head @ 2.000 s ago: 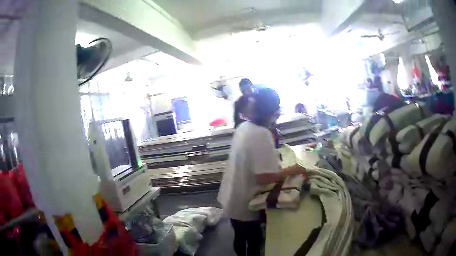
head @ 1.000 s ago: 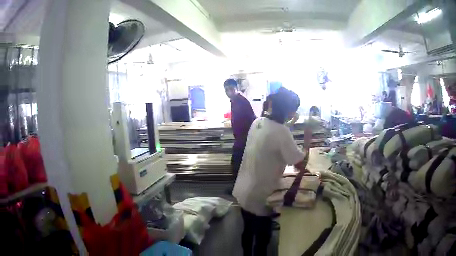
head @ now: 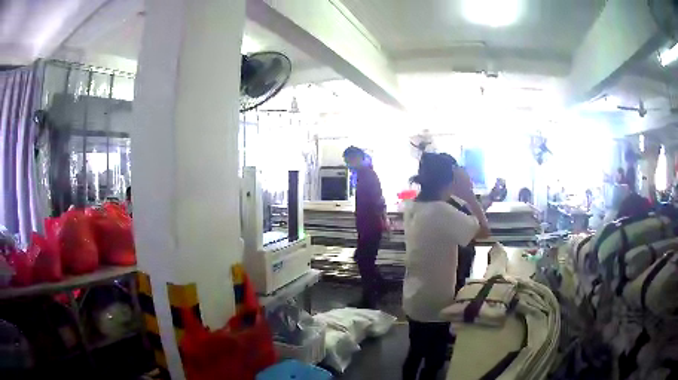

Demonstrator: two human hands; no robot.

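No hand of mine is in the picture. A folded cream curtain bundle with a dark centre stripe (head: 483, 300) lies on the long beige table (head: 476, 347). Beside it, cream curtain pleats (head: 546, 315) run along the table's right side and bend towards me, with a dark border on their inner side. A person in a white top (head: 438, 256) stands at the table's left side, arms raised near the head, not touching the bundle.
More bundles (head: 632, 252) are piled at the right. A pillar (head: 189, 148) stands left of centre, with a red bag (head: 227, 345) at its foot. White packed bags (head: 349, 330) and a blue stool (head: 294, 371) are low in front. Another person (head: 368, 211) stands by stacked flat stock.
The view has swung left, so the scene sits further right. The person in white has let go of the dark strap at the bundle and raised their arms. The person in dark red has turned.
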